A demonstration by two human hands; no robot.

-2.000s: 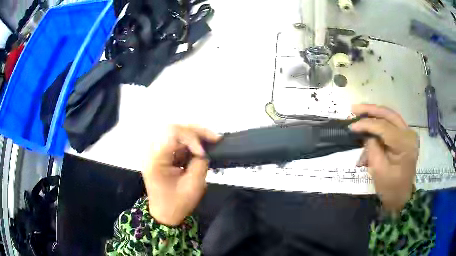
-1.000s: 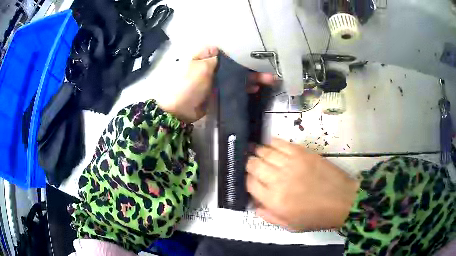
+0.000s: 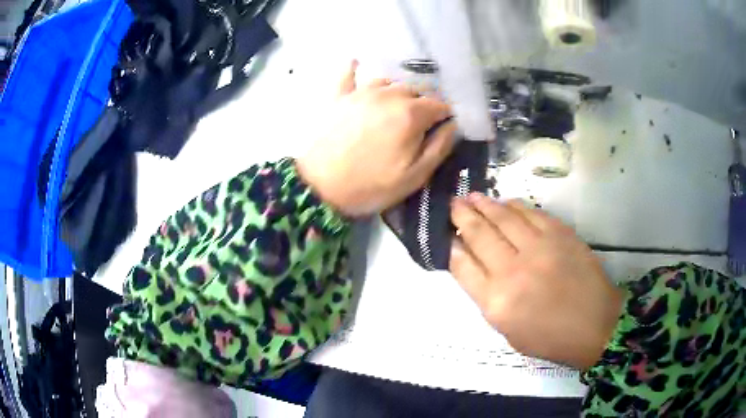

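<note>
A black zippered strip (image 3: 438, 219) lies folded on the white machine table, with two silvery zipper lines showing. Its upper end is beside the presser foot area (image 3: 505, 114). My left hand (image 3: 384, 147) lies over the strip's upper left part, fingers bent against the fabric. My right hand (image 3: 532, 277) has its fingertips on the strip's right edge. The needle and the strip's far end are hidden or blurred. A cream-white ribbed knob (image 3: 548, 157) is right of the foot.
A blue bin (image 3: 57, 122) stands at the left with black fabric (image 3: 102, 200) over its edge. A heap of black pieces (image 3: 176, 73) lies beside it. A dark-handled tool (image 3: 737, 208) is at the far right. Dark lint specks dot the machine bed (image 3: 654, 188).
The strip has moved up and right towards the presser foot and is now folded, showing two zipper lines. My left hand has moved right over it. My right hand has shifted right.
</note>
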